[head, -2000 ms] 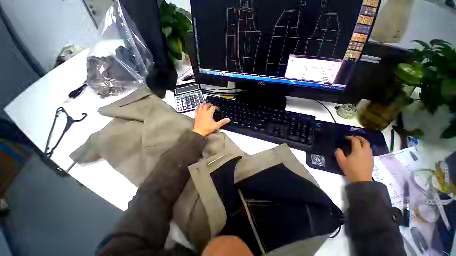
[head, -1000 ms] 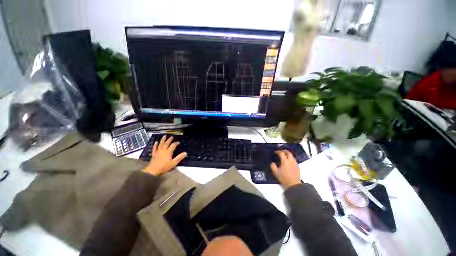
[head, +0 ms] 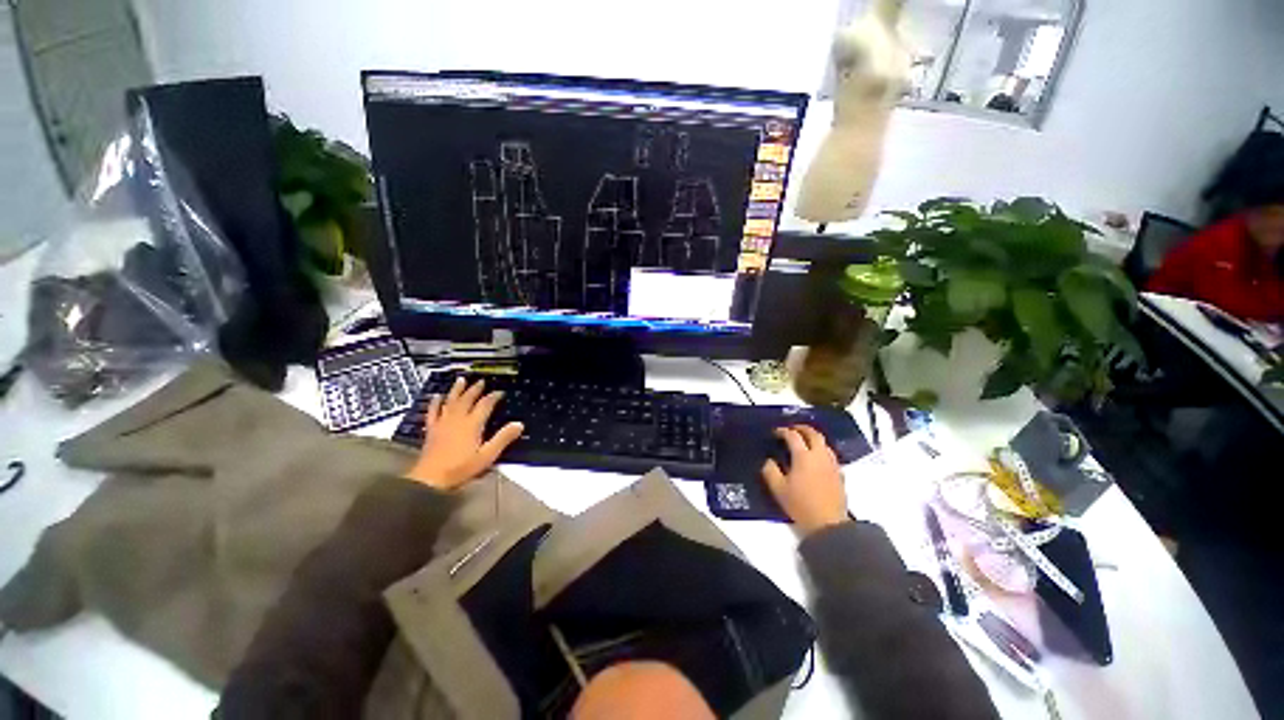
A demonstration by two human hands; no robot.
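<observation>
My left hand [head: 462,433] rests with spread fingers on the left end of the black keyboard [head: 599,426]. My right hand [head: 807,476] is closed over the dark mouse [head: 779,450] on the black mouse pad [head: 734,476]; the hand mostly hides the mouse. The monitor [head: 563,197] shows thin white pattern outlines on black, a white box at lower right and an icon column. Grey-brown trousers [head: 254,521] lie across the desk at left under my left forearm. Their open top with black lining [head: 676,598] lies nearest me, between my forearms.
A calculator [head: 369,383] stands left of the keyboard. A clear plastic bag [head: 127,303] is at far left. At right are a coiled tape measure [head: 1017,492], pens, papers and a flat black object [head: 1081,591]. Behind are plants [head: 986,288], a jar [head: 834,359], a dress form [head: 852,120] and a person in red.
The view has swung up and right since the oldest frame, then nearly settled. My hands stay on the keyboard and mouse. The pattern outlines on the screen look sharper than one second ago.
</observation>
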